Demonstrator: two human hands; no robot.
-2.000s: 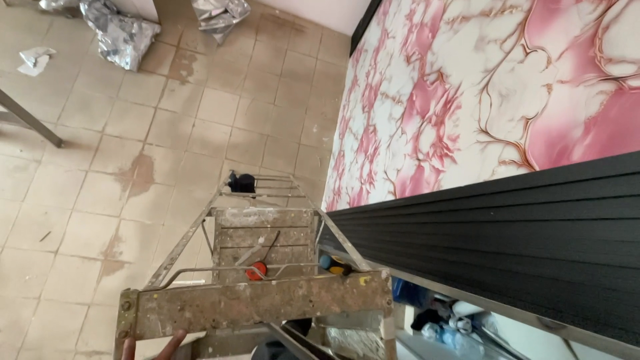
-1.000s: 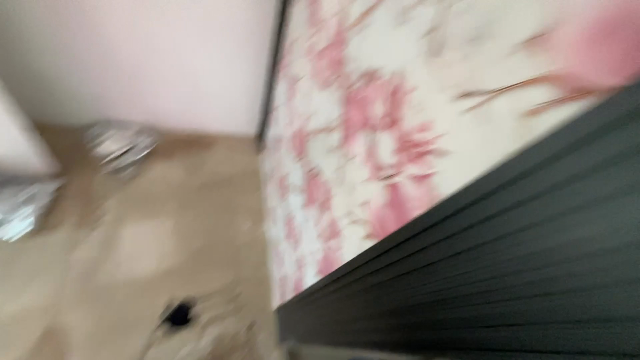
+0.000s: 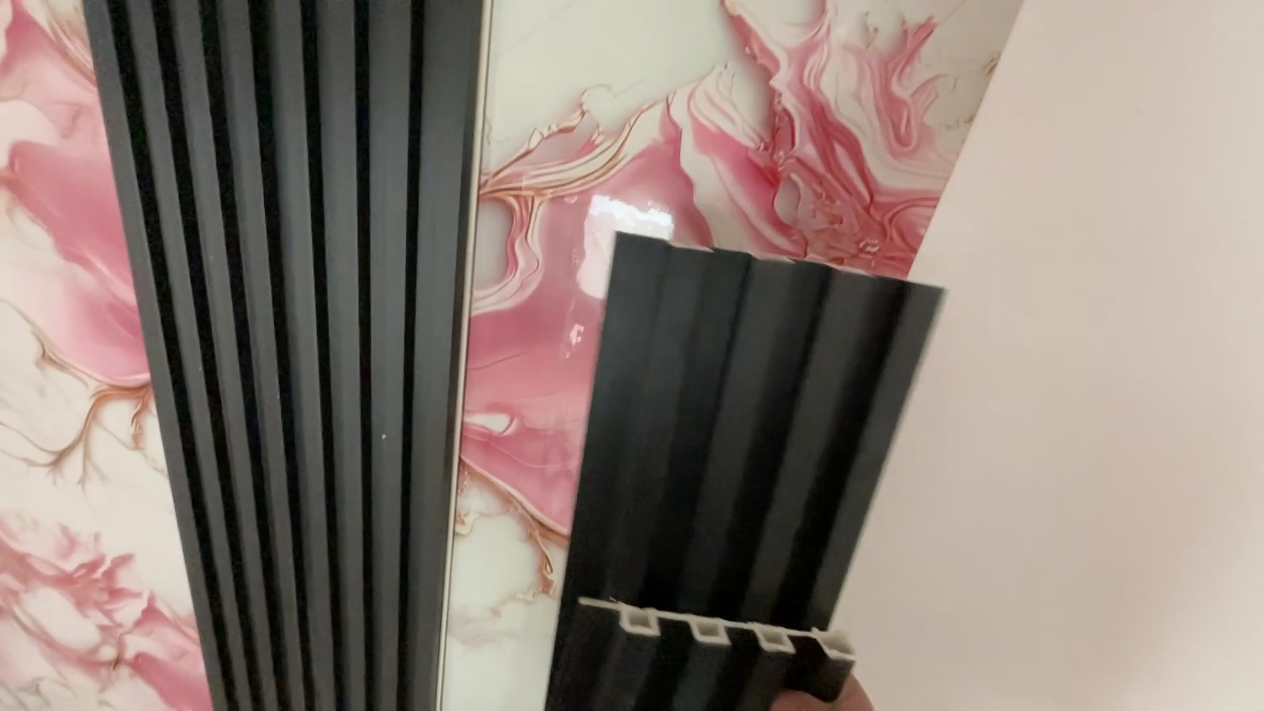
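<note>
Two short black fluted wall-panel offcuts show at the lower right. The longer piece has a slightly ragged top edge and lies behind the shorter piece, whose pale cut end shows small hollow channels. Fingertips of one hand grip the shorter piece at the bottom edge; whether it is my left or right hand cannot be told. No other hand shows. To the left, a long black fluted panel strip runs from top to bottom, apart from the held pieces.
Glossy pink-and-white marble-patterned panelling lies on both sides of the long black strip. A thin pale edge follows the strip's right side. A plain pale pink wall meets the patterned surface at the right.
The view has swung from the tiled floor and stepladder to the patterned wall. Black fluted offcuts held by fingertips now show; neither earlier frame shows them plainly.
</note>
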